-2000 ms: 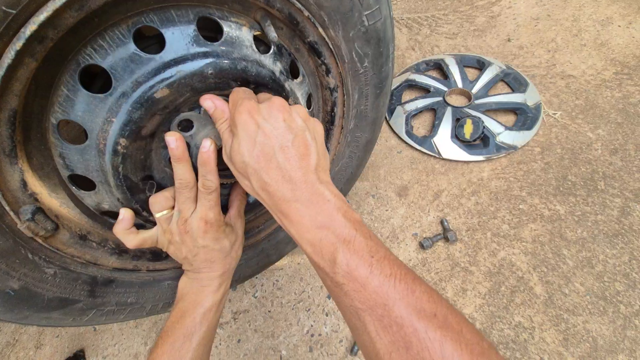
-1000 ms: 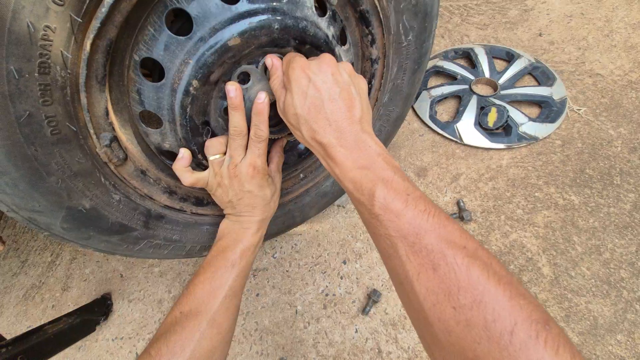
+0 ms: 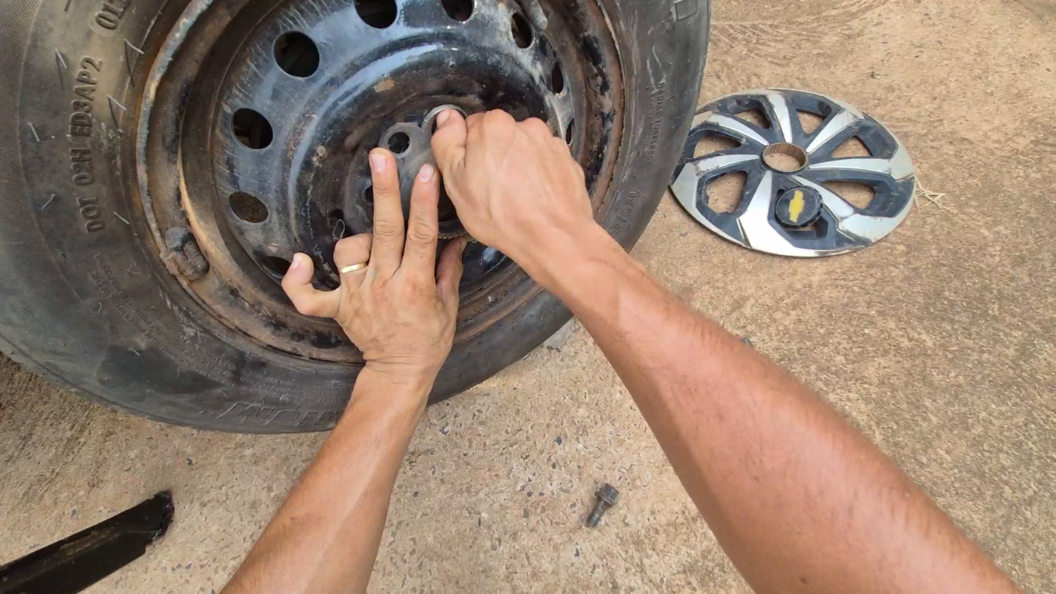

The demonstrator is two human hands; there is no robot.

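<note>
A black steel wheel rim (image 3: 330, 91), rusty around its edge, carries a worn rubber tire (image 3: 74, 272). My left hand (image 3: 392, 289), with a ring on one finger, rests its extended fingers against a round grey metal plate (image 3: 406, 157) with holes at the wheel's centre; its thumb is at the plate's lower edge. Beside it, my right hand (image 3: 516, 177) is curled at the plate's upper right, thumb near a circular metal edge. What lies inside its fingers is hidden.
A silver and black wheel cover (image 3: 763, 210) with a loose-looking round emblem cap (image 3: 799, 206) lies on the concrete at right. One wheel bolt (image 3: 602, 505) is on the ground below my arms. A black metal bar (image 3: 91, 540) enters at lower left.
The view has shifted. Two bolts lay close together on the ground two seconds ago; one second ago they were seen apart, and now one shows. Both hands stay at the wheel's centre.
</note>
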